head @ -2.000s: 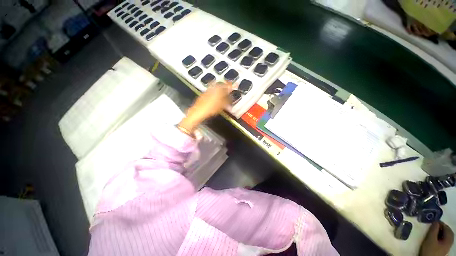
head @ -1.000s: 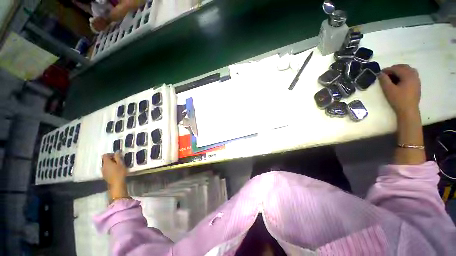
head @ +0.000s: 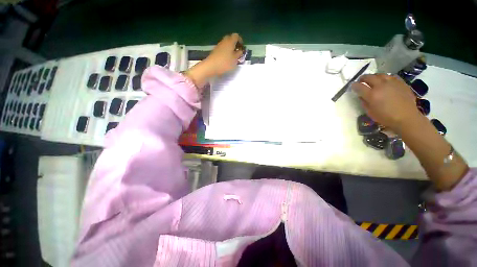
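My left hand (head: 224,56) is above the top edge of the record sheet (head: 261,107), its fingers closed on a small dark, shiny watch-like unit (head: 240,50). My right hand (head: 389,101) is over the bench at the right, fingertips beside the dark pen (head: 342,92). A pale, shiny spot shows at those fingertips; I cannot tell if the hand holds something. Loose glossy black units (head: 375,140) lie around and partly under my right hand. The white blister tray (head: 68,99) at the left holds rows of black units, some hidden by my left sleeve.
The off-white bench (head: 314,156) runs along the dark green conveyor (head: 293,26). A pump bottle (head: 400,55) stands behind the loose units, near white lumps (head: 336,63). A red-orange printed item (head: 189,138) lies under the sheet. Stacked trays (head: 60,203) stand below the bench at the left.
My left hand has moved from the tray rightwards to the sheet's top edge. My right hand has moved left from beyond the loose units to the pen. The view has shifted.
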